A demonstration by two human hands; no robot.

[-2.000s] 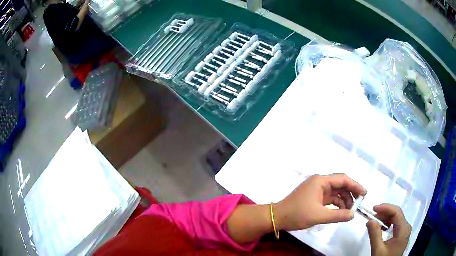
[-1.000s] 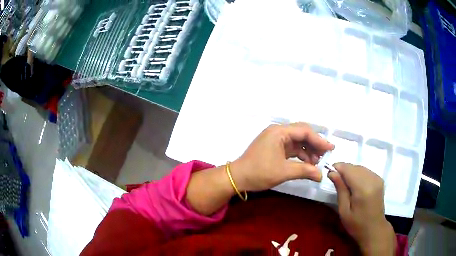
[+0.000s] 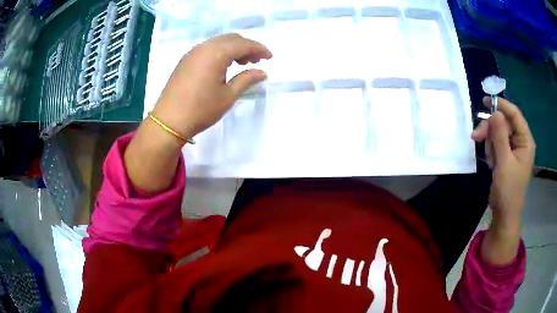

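Observation:
My left hand (image 3: pixel 204 85), with a gold bracelet at the wrist, is over the left part of the large white blister tray (image 3: pixel 342 171). Its thumb and fingertips are apart and no part shows between them against the glare. My right hand (image 3: pixel 510 137) is beyond the tray's right edge. Its fingers are closed on a thin shaft part, whose rounded white end (image 3: pixel 493 84) points up above the fingertips. A small white bit also shows beside the thumb; I cannot tell if it belongs to the same part.
Clear blister tray with white parts and rods (image 3: pixel 113 55) at the upper left, beside ribbed clear trays (image 3: pixel 56 88). Blue plastic trays (image 3: pixel 519 24) at the upper right. White sheets (image 3: pixel 67 260) and a brown cardboard box (image 3: pixel 101 147) are low at left.
My hands have separated: the left has moved left over the tray, the right has moved right, past the tray's edge, with the shaft part. The view has turned rightward.

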